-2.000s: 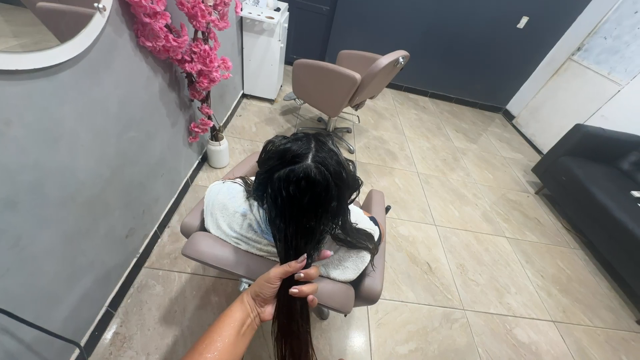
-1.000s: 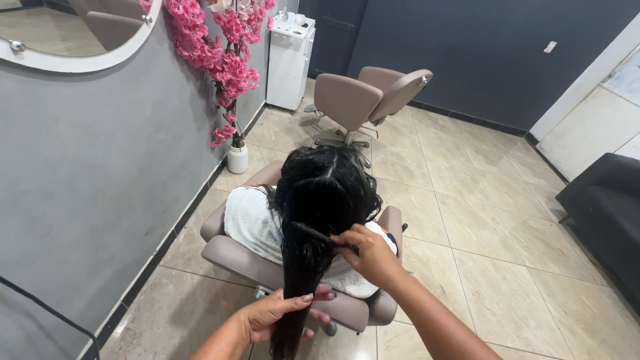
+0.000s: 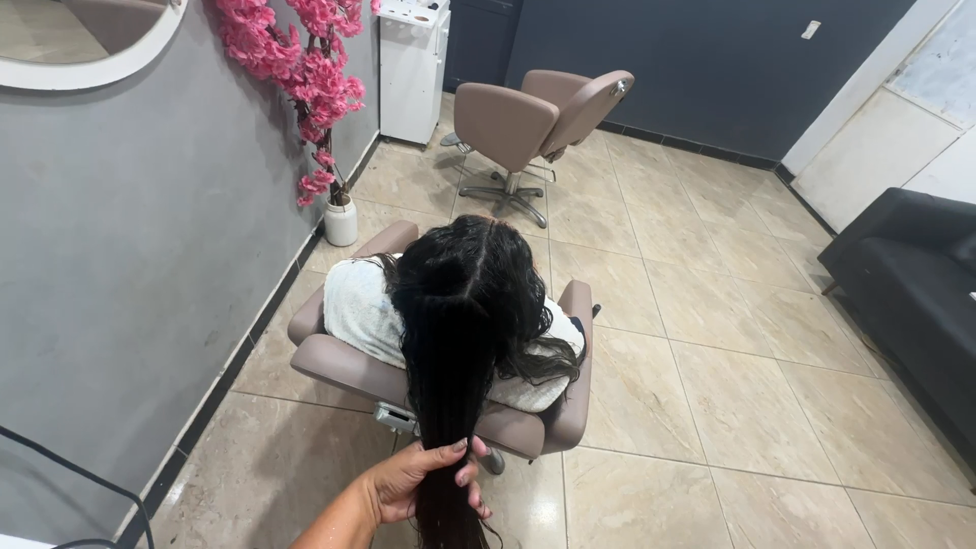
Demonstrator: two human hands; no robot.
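A seated person's long, wet, dark hair (image 3: 450,366) hangs over the back of a salon chair (image 3: 351,370). My left hand (image 3: 435,476) is closed around the hair near its lower part, thumb on top and fingers curled beneath. A parting runs down the crown of the head, and looser wavy strands (image 3: 549,358) fall to the right. A white towel (image 3: 362,309) covers the person's shoulders. My right hand is out of view.
Ahead stands another salon chair (image 3: 507,126) near a white cabinet (image 3: 412,76). Pink artificial blossoms (image 3: 324,91) rise from a white vase (image 3: 341,221) by the grey wall. A black sofa (image 3: 915,282) is at the right, and a black cable (image 3: 84,480) at lower left.
One second ago my right hand held a dark comb against the hair; now hand and comb are out of view. My left hand still holds the hair.
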